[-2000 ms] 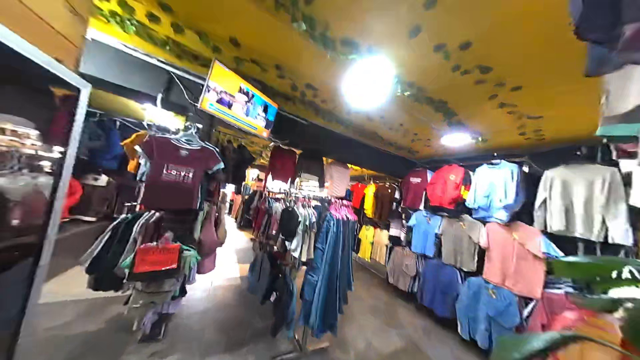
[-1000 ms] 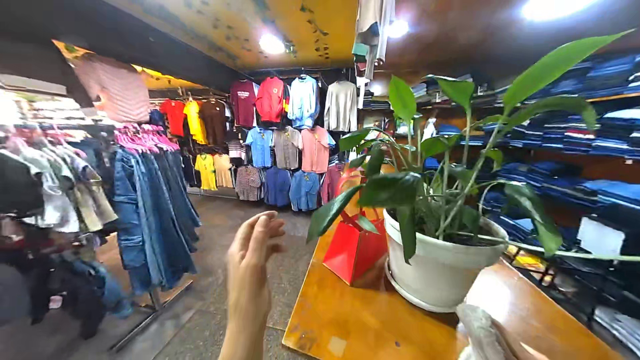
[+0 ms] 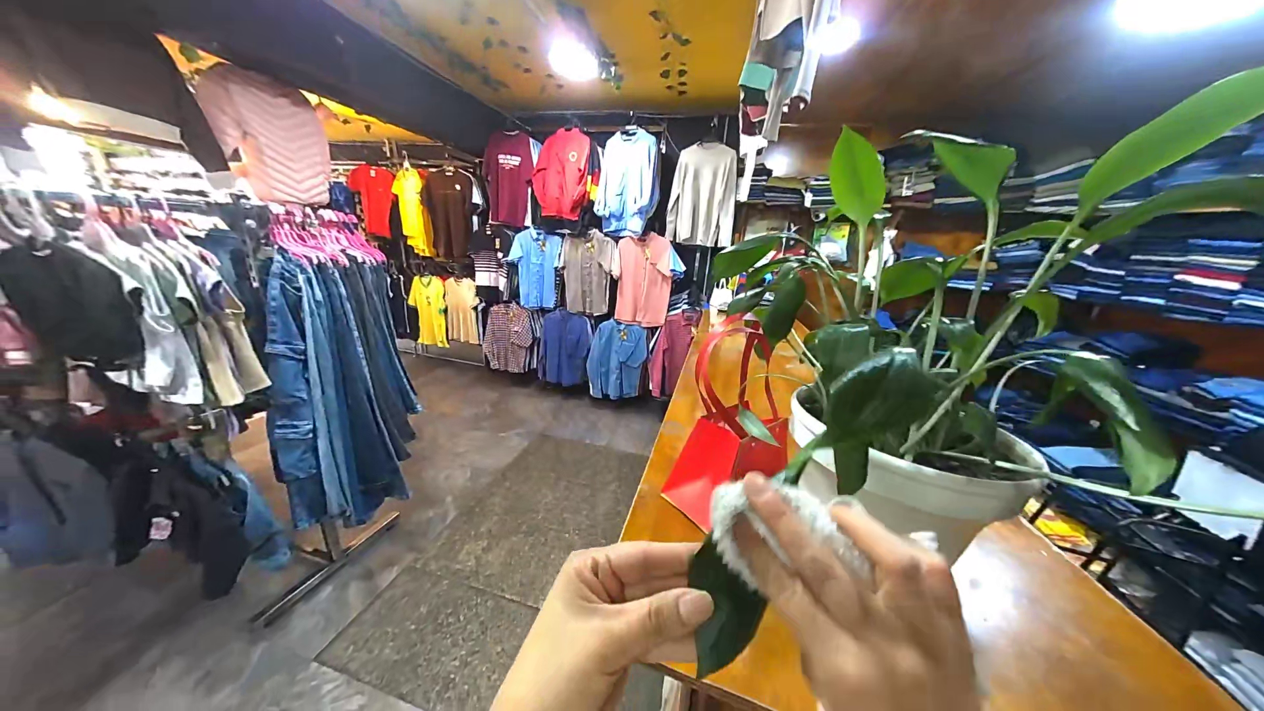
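A green plant with broad leaves (image 3: 879, 395) grows in a white plastic pot (image 3: 918, 494) on a wooden counter. Low in front of the pot, my left hand (image 3: 622, 617) pinches one dark green leaf (image 3: 726, 612) between thumb and fingers. My right hand (image 3: 879, 592) presses a fluffy white cloth (image 3: 780, 528) onto the upper part of that same leaf. The cloth partly hides the leaf and the pot's lower side. Just behind the hands stands a red paper gift bag (image 3: 706, 464) with red handles.
The counter (image 3: 1066, 612) runs under the pot. To the left stand a rack of jeans (image 3: 336, 385) on pink hangers and a rack of shirts (image 3: 148, 296). Shirts hang on the far wall. Folded jeans (image 3: 1205, 276) fill shelves behind the plant.
My left hand, raised and holding nothing a second ago, now grips a leaf. My right hand has moved left with the cloth, from beside the pot onto the leaf.
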